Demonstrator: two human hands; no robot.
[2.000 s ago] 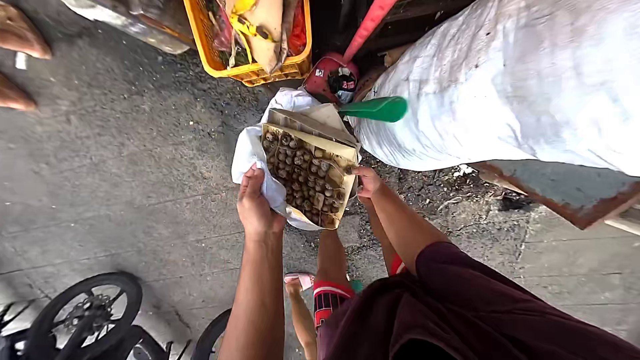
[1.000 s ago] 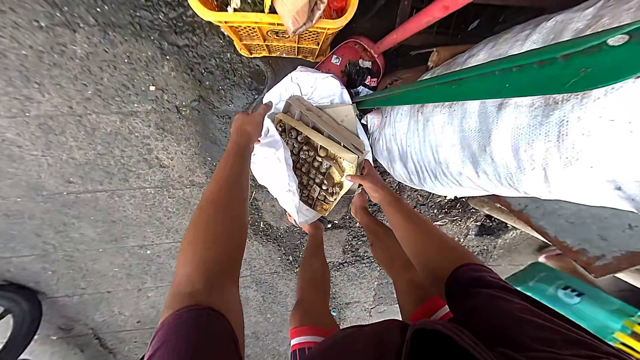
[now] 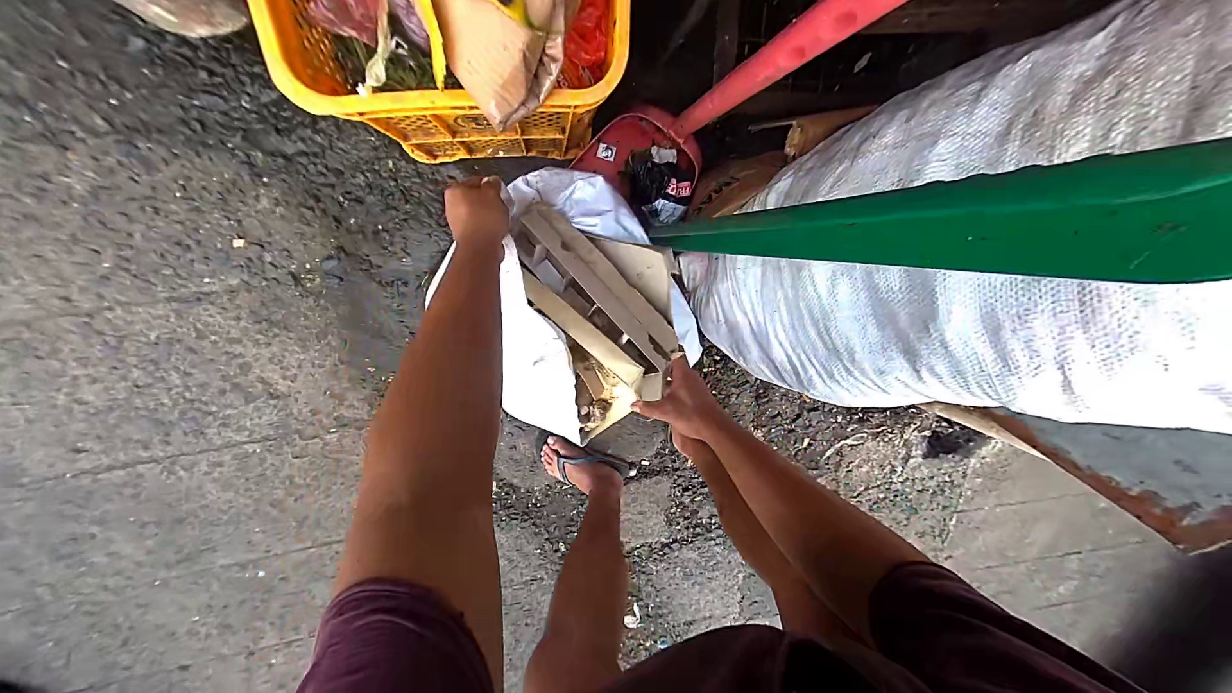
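My left hand [image 3: 478, 210] is closed on the upper left edge of a white sack [image 3: 539, 361], holding its mouth up. Inside the sack lie pale cardboard pieces [image 3: 606, 279], long and folded, on a slant. My right hand [image 3: 677, 399] grips the lower right corner of a cream cardboard box [image 3: 616, 409] at the sack's mouth. A few small brown round things [image 3: 595, 412] show in that corner; the other contents are hidden by the cardboard and the sack.
A yellow plastic crate [image 3: 462, 125] with bags and cardboard stands above the sack. Beside it is a red dustpan [image 3: 640, 144] with black plastic in it. A green bar [image 3: 962, 217] crosses in front of a large white woven sack [image 3: 866, 337] at the right. My sandalled foot [image 3: 582, 467] is just below.
The box of small brown round things, in plain view before, has tilted and gone deeper into the white sack. My left hand has moved from the box's side to the sack's upper edge.
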